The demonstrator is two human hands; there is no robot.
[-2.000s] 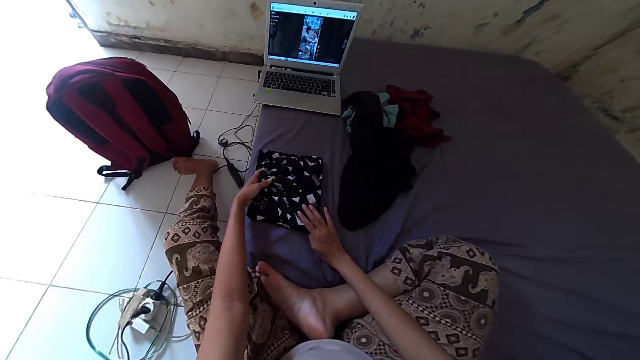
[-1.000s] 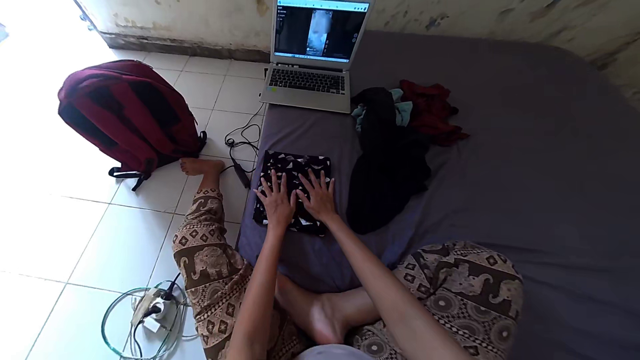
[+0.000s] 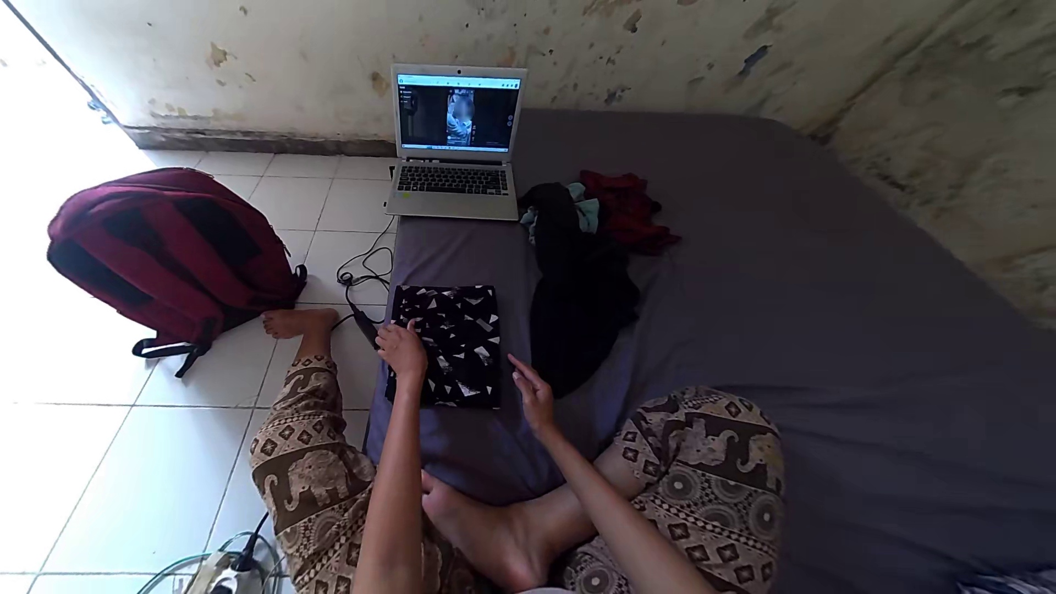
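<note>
A folded black cloth with white triangle shapes (image 3: 458,346) lies flat near the left edge of the mattress. My left hand (image 3: 403,351) rests at its left side, thumb over the fabric, fingers at the edge, not closed on it. Just off the cloth's right edge is my right hand (image 3: 534,396), fingers extended and holding nothing. To the right of both lies a rumpled black garment (image 3: 577,305), with a light teal cloth (image 3: 587,210) and a dark red garment (image 3: 631,214) bunched at its far end.
An open laptop (image 3: 450,202) stands beyond the folded cloth. Its black cable (image 3: 363,276) hangs toward the tiled floor. A dark red backpack (image 3: 173,247) stands on the floor at left, and a power strip with plugs (image 3: 219,573) lies at bottom left. My legs flank the near side.
Both hands lay spread on top of the folded cloth one second ago. Now my left hand is at its left edge and my right hand is off its right edge.
</note>
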